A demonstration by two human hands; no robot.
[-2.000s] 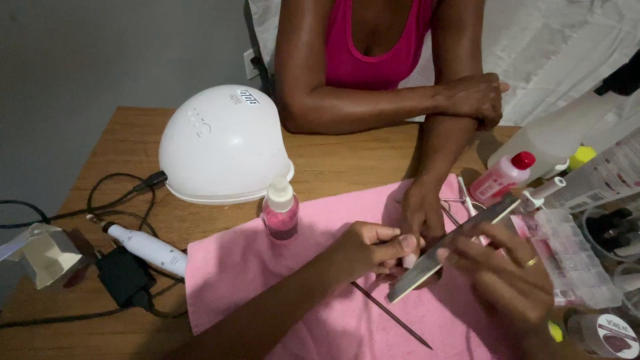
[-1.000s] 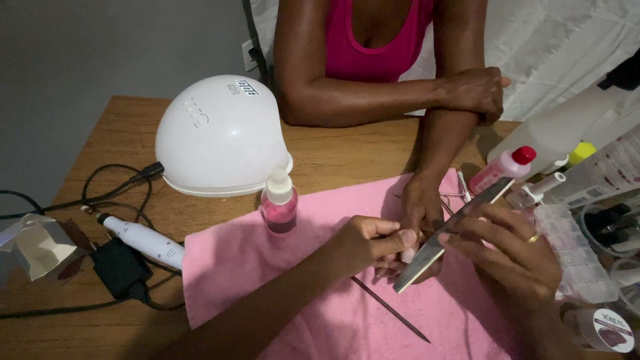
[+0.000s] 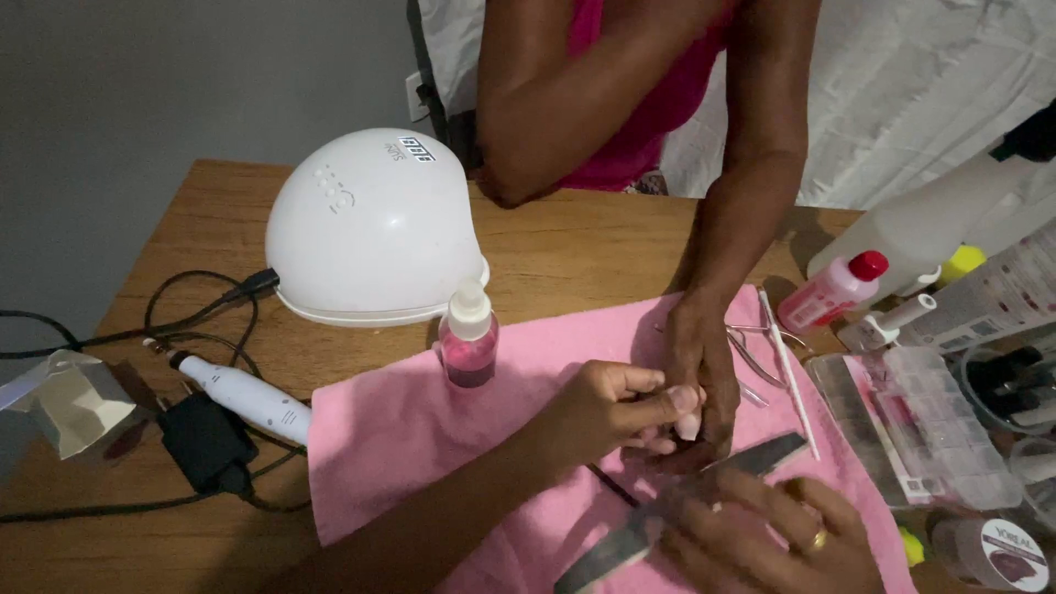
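My left hand grips a finger of the other person's hand over a pink towel; a long pale nail shows beside my thumb. In my right hand, which wears a ring, is a grey nail file, held in the lower part of the view, apart from that nail. A thin dark stick lies on the towel, partly hidden by the file. Metal nippers and a white stick rest beside the other person's hand.
A white nail lamp and a pink spray bottle stand at centre left. At left lie a white nail drill, a black adapter and cables. Bottles, including a red-capped one, and a clear compartment box crowd the right.
My right hand and the file have moved down, away from the nail. The other person's folded arm has lifted off the forearm it rested on, with its hand now up near the shoulder.
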